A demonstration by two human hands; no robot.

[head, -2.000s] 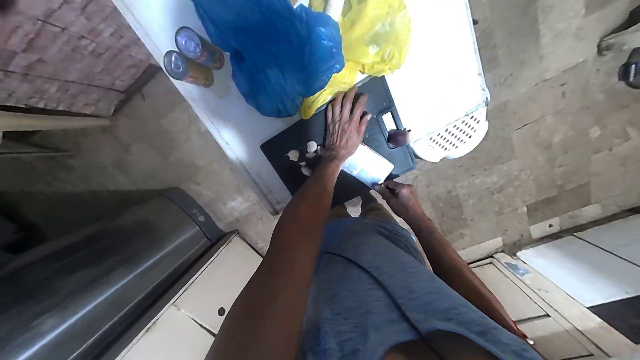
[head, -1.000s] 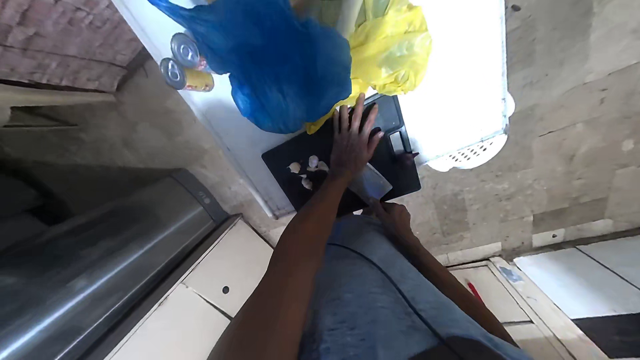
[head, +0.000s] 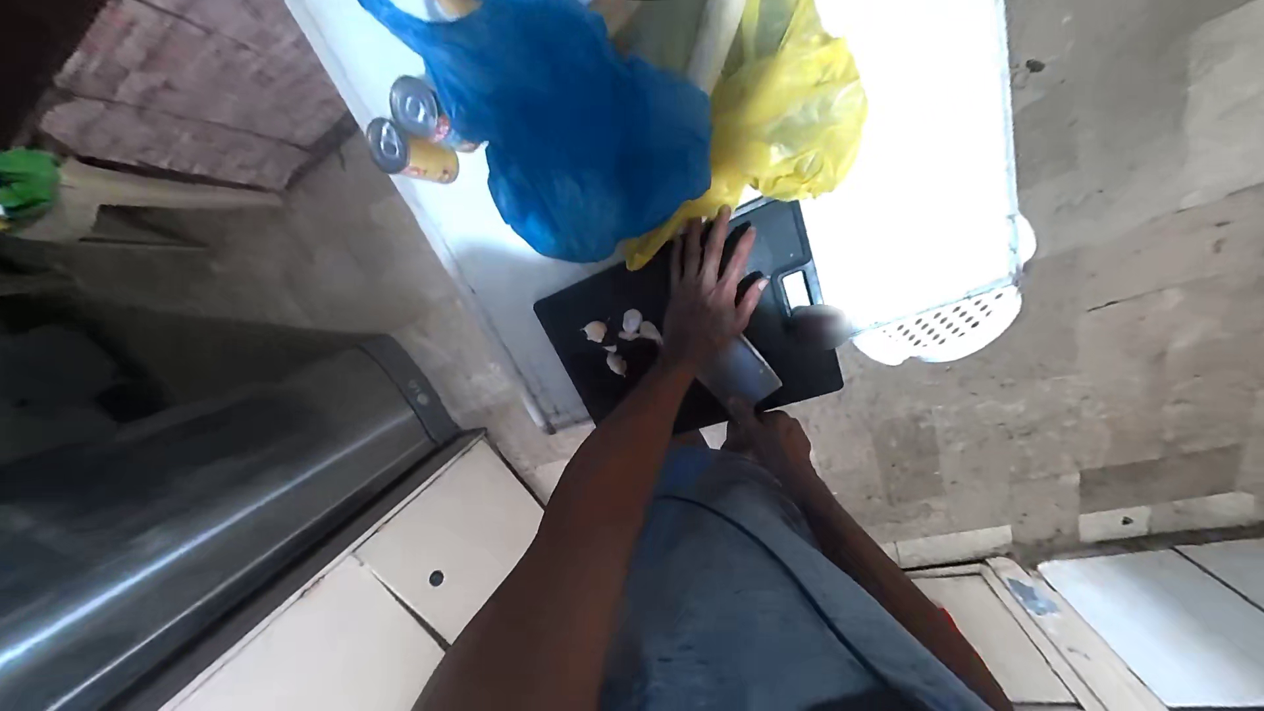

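Note:
A black cutting board (head: 592, 296) lies at the near end of the white table. My left hand (head: 706, 296) is spread over the board, palm down, its fingers pointing away from me and a little apart. A cleaver's broad blade (head: 743, 373) lies low over the board, partly under that hand. At the board's near edge, my right hand (head: 772, 434) is closed on the cleaver's handle, which is mostly hidden. Several garlic cloves (head: 594, 331) rest on the board left of my left hand. A dark, blurred roundish object (head: 818, 327) is at the board's right edge.
Blue plastic bag (head: 592, 138) and yellow plastic bag (head: 790, 128) bulge beyond the board. Two cans (head: 431, 161) stand near the table's left edge. A perforated white plastic piece (head: 943, 326) juts out at the right. A grey metallic appliance (head: 197, 494) and white cabinet (head: 444, 543) are at lower left.
My left hand stays spread over the board and my right hand stays at the cleaver's handle. The blade showed flatter and brighter two seconds ago. The view has shifted slightly.

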